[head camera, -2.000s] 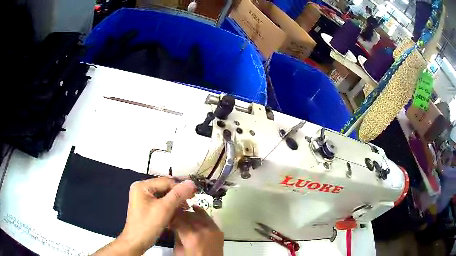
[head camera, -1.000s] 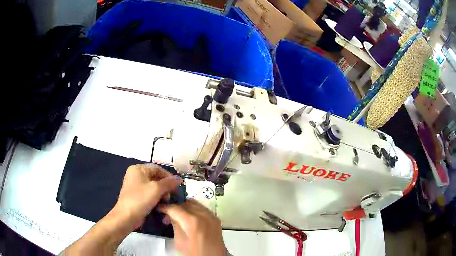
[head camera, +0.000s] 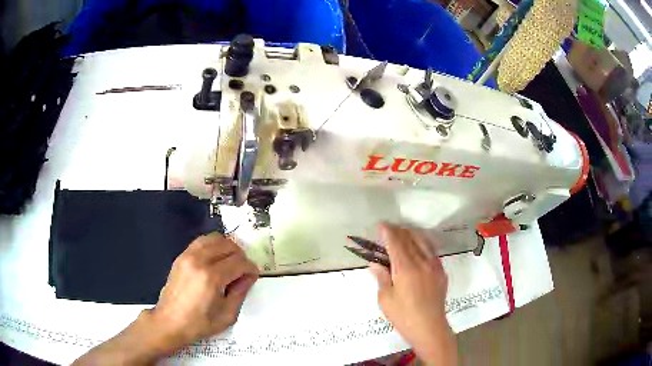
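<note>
A black fabric piece (head camera: 121,243) lies flat on the white table left of the needle area, its right edge near the presser foot. My left hand (head camera: 207,286) is at the fabric's lower right corner, fingers curled and thumb against the index finger; a fine thread shows by the fingertips. My right hand (head camera: 415,286) is in front of the machine head and holds the dark pointed thread snips (head camera: 368,251), tips pointing left. The sewing machine head (head camera: 422,193) with red lettering stands behind both hands.
Stacked black pieces (head camera: 28,114) lie at the left. Blue bins (head camera: 415,36) stand behind the table. A thin brown rod-like item (head camera: 139,89) lies on the table behind the fabric. Red ribbon (head camera: 506,264) hangs at the right. The printed ruler (head camera: 300,327) runs along the front edge.
My right hand has left the fabric, moved right and taken hold of the snips. My left hand has stayed by the fabric's right end. The view has shifted, with the machine now further left and higher.
</note>
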